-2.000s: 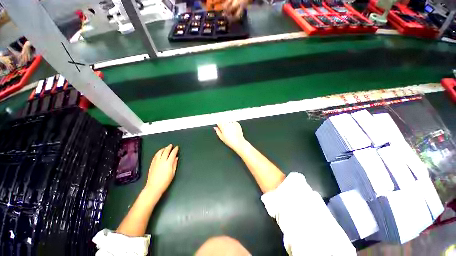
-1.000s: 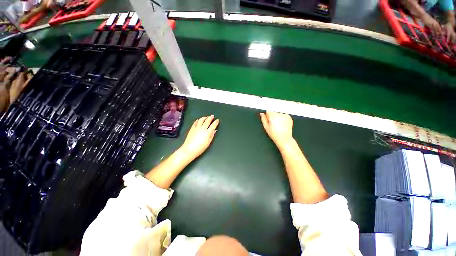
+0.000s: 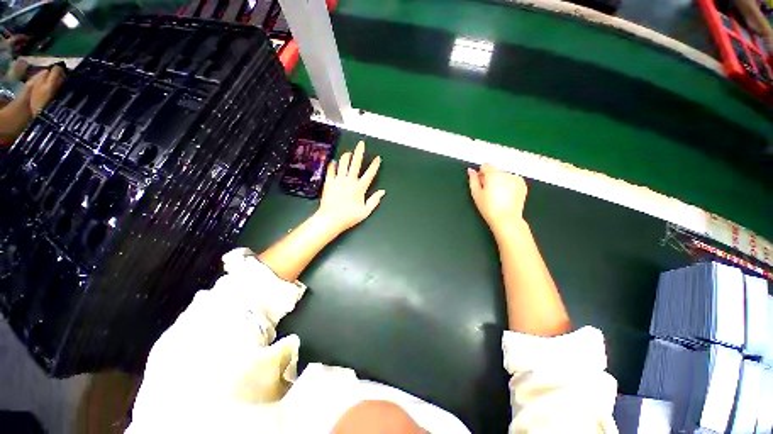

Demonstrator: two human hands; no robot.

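Note:
My left hand (image 3: 347, 191) lies palm down on the dark green bench top (image 3: 407, 254), with its fingers spread and nothing in it. A personal smartphone (image 3: 308, 161) with a lit picture lies beside its fingertips, near the foot of the post. My right hand (image 3: 499, 195) rests at the bench's far edge by the pale strip, its fingers curled in. Nothing shows in it, but the inside of the hand is hidden.
A tall pile of black blister trays (image 3: 127, 161) stands at left. White and pale-blue keypad stacks (image 3: 720, 305) stand at right. A metal post (image 3: 318, 63) rises before the green conveyor (image 3: 576, 110). Red trays (image 3: 727, 42) and another person's hands (image 3: 42, 89) show beyond.
The view has turned right and down. My left hand has spread its fingers and moved nearer the smartphone. My right hand stays by the bench edge, fingers curled.

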